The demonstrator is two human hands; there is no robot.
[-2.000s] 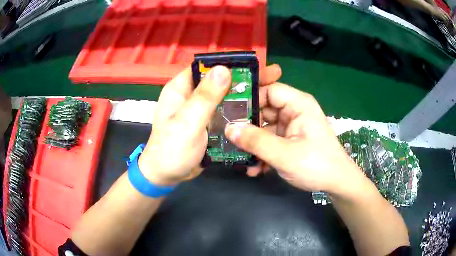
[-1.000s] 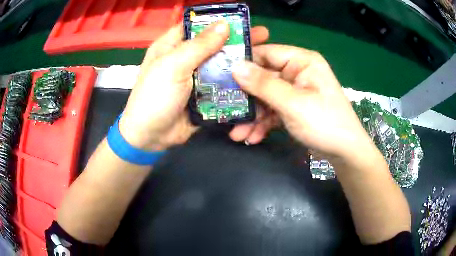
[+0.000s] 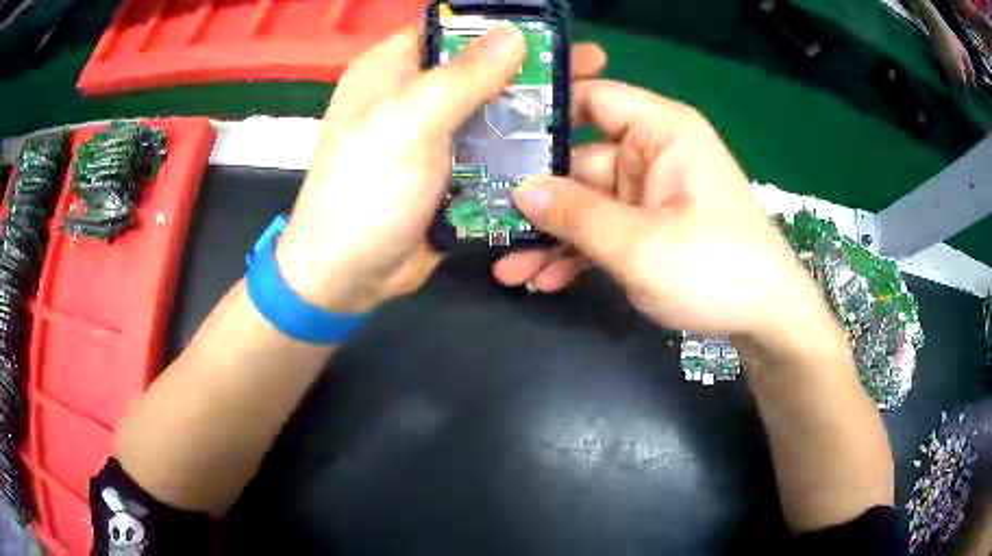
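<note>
A black phone housing [image 3: 560, 81] is held upright above the black mat, its open side facing me. A green circuit board with a silver shield plate [image 3: 503, 152] lies in it. A tiny orange tab shows at the housing's top left corner. My left hand [image 3: 375, 163] holds the housing's left side, its thumb on the upper part of the board. My right hand [image 3: 664, 206] is at the right side, its thumb on the lower right part of the board and its other fingers partly hidden behind the housing. A blue band is on my left wrist.
A red tray [image 3: 103, 293] with boards [image 3: 109, 179] is at left. Another red tray [image 3: 218, 49] lies on the green belt [image 3: 696, 65], with dark units at upper right. A board pile [image 3: 865, 299], small loose parts [image 3: 942, 478] and a grey post [image 3: 935, 196] are at right.
The view has shifted, so the housing shows higher in the picture than two seconds ago. My right thumb has moved down to the board's lower right. Both hands still hold the housing.
</note>
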